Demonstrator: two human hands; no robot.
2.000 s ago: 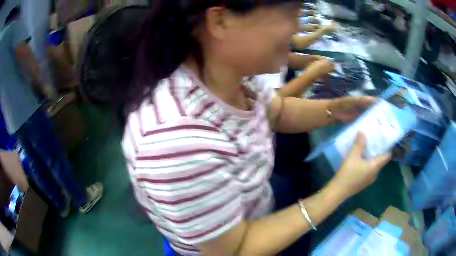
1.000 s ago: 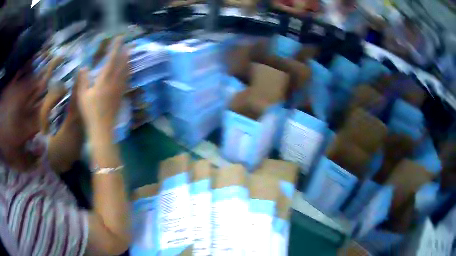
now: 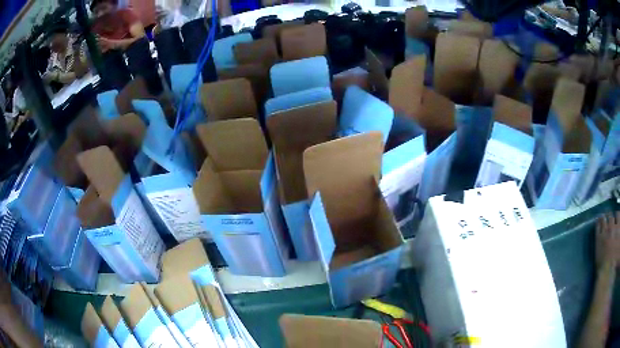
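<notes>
An open carton (image 3: pixel 357 224), light blue outside and brown inside, stands tilted at the belt's near edge with its top flap up. Flat carton blanks (image 3: pixel 180 306) with brown flap ends lie fanned at the lower left. A brown flap (image 3: pixel 333 333) is cut off by the bottom edge; what holds it up is hidden. Red looped handles (image 3: pixel 401 333) and a yellow handle (image 3: pixel 386 308) lie beside a white case (image 3: pixel 493 272) with black handwriting. Neither of my hands can be made out.
Rows of open cartons (image 3: pixel 238 217) stand behind. Closed cartons (image 3: pixel 51 217) are stacked at left. A blue cable (image 3: pixel 197 75) hangs down. Bare forearms show at the left edge (image 3: pixel 15 316) and right edge (image 3: pixel 601 285); whose they are is unclear. People sit across the line.
The view has swung right from the worker in the striped shirt to the carton rows. The white case and the red and yellow handles have come into view; the fanned blanks now show at lower left.
</notes>
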